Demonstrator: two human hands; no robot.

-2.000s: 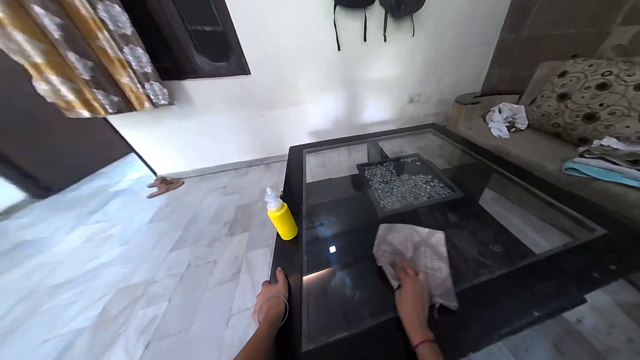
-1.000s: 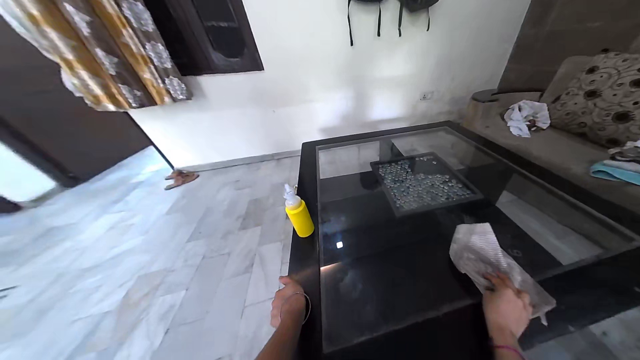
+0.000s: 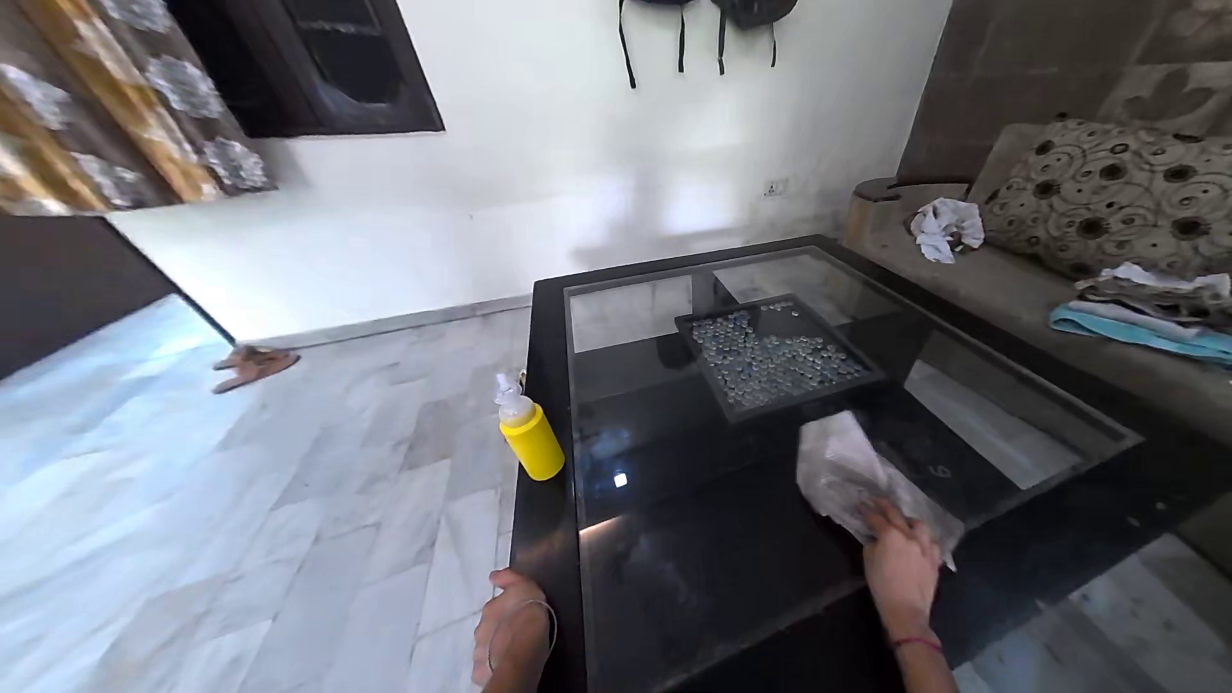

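My right hand [image 3: 903, 558] presses a crumpled light checked cloth [image 3: 861, 478] onto the glass top of a black-framed table [image 3: 712, 510]. Resting at the table's left edge is my left hand [image 3: 513, 624], with a thin bangle on the wrist; its fingertips are partly hidden, and it shows nothing held. A yellow bottle with a clear nozzle [image 3: 532, 441] stands on the left part of the frame, farther off than my left hand. Beyond the cloth, a dark square panel with many small glassy pebbles [image 3: 770, 361] shows at or under the glass.
A sofa [image 3: 1020, 289] at the right holds a patterned cushion [image 3: 1126, 197], a crumpled white cloth [image 3: 948, 229] and folded fabrics [image 3: 1145, 313]. Brown footwear [image 3: 254, 366] lies on the marble floor by the wall. Black bag straps [image 3: 681, 43] hang on the wall.
From two seconds ago, my right hand has moved the cloth to the right across the glass, and the cloth has become more bunched. My left hand stays at the table's left edge.
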